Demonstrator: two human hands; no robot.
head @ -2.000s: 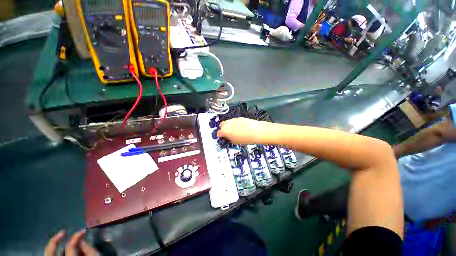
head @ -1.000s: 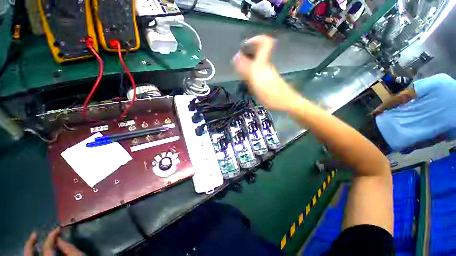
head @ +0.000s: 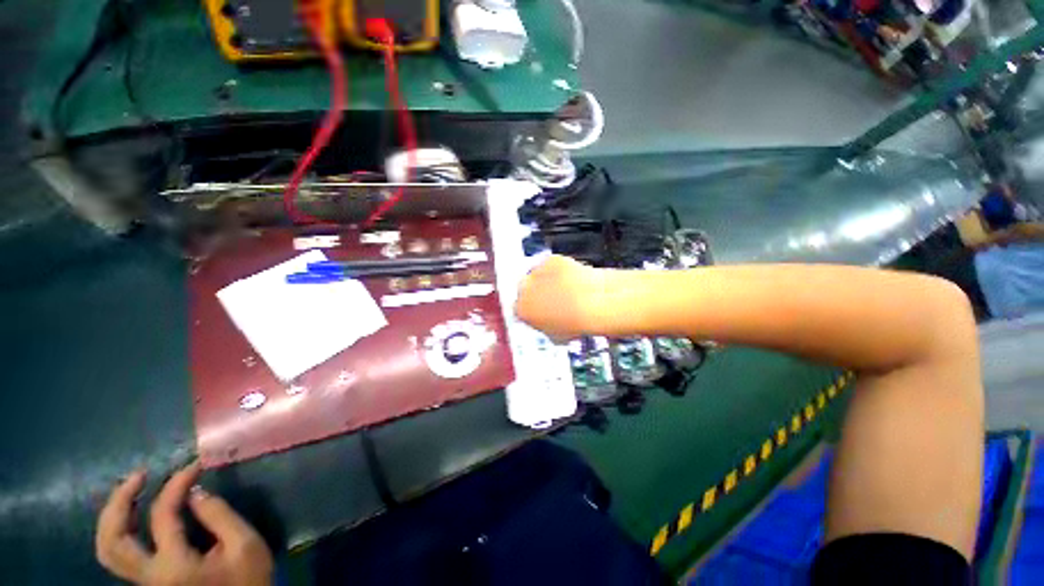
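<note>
The white power strip [head: 540,387] lies along the right edge of the dark red test box [head: 378,383]. My right hand [head: 552,298] is over the strip's middle; its fingers are bent down and what they touch is hidden. Black plugs [head: 534,235] stand in the strip just above the hand. Several open units [head: 633,359] with green-white circuit boards lie in a row right of the strip, partly under my forearm, with black cords [head: 607,235] behind them. My left hand [head: 183,538] is at the lower left by the test box's corner, fingers apart and empty.
A paper slip [head: 300,321] and blue-capped pen [head: 384,269] lie on the test box beside its rotary knob [head: 456,347]. Two yellow-edged multimeters [head: 389,34] with red leads and a white adapter [head: 489,32] stand on the green shelf. Blue crates [head: 761,538] are lower right. A person's blue clothing [head: 1013,278] shows at right.
My right hand has come back from above the conveyor down onto the power strip. My left hand has risen further into view. The camera view has shifted, cutting off most of the multimeters.
</note>
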